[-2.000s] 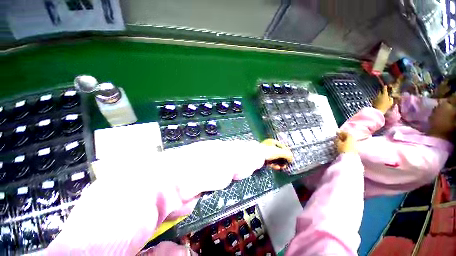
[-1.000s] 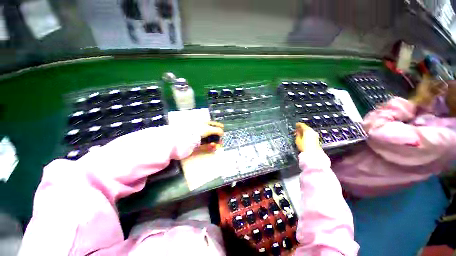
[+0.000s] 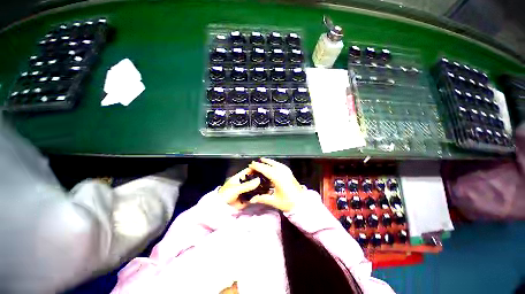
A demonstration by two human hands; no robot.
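Note:
My left hand (image 3: 235, 187) and my right hand (image 3: 277, 185) are together below the bench edge, in front of my body. Both hold a black lens unit (image 3: 254, 185) between them; fingers cover much of it. A clear blister tray full of black units with white labels (image 3: 259, 74) lies on the green bench straight ahead. To its right, another clear tray (image 3: 397, 109) has a few black units in its back row and glassy pockets in front.
A red parts tray (image 3: 366, 213) of black rounds sits below the bench edge at right, beside white paper (image 3: 426, 198). A white bottle (image 3: 328, 47) and sheet (image 3: 336, 109) stand between trays. Crumpled wipe (image 3: 123, 83) and stacked trays (image 3: 60, 63) are left. Other people's sleeves show on both sides.
The view has turned left and down. My hands have moved from over the trays to together in front of my body, now both on the black lens unit.

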